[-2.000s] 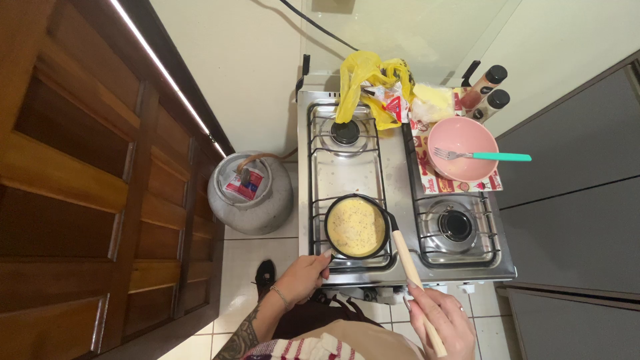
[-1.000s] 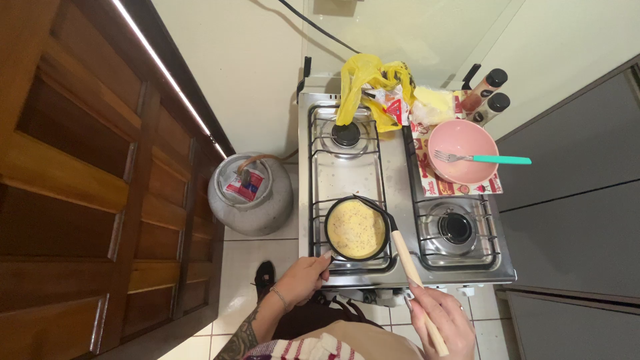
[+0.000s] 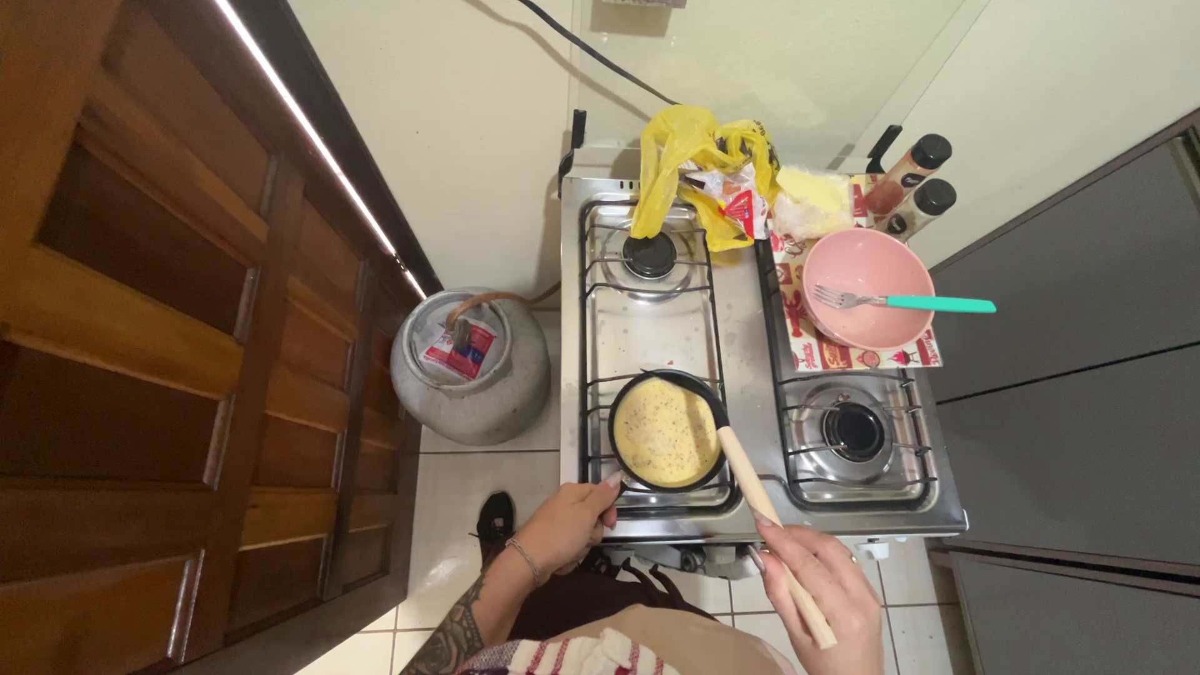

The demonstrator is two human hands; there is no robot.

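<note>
A small black frying pan (image 3: 616,441) sits over the front left burner, holding a round yellow egg mixture (image 3: 667,433) with dark specks. My left hand (image 3: 572,527) grips the pan's short handle at its lower left edge. In my right hand (image 3: 817,586) is the light wooden handle of a spatula (image 3: 750,469), whose black blade lies along the pan's upper right rim. To the right, a pink bowl (image 3: 867,328) stands on a patterned red and white mat, with a teal-handled fork (image 3: 937,304) resting across it.
The steel gas stove (image 3: 745,328) carries a yellow plastic bag (image 3: 667,155) and clear packaging with pale yellow slices (image 3: 814,199) at the back. Two spice jars (image 3: 907,176) stand beside these. A gas cylinder (image 3: 487,403) is left of the stove, near a wooden cabinet (image 3: 178,375).
</note>
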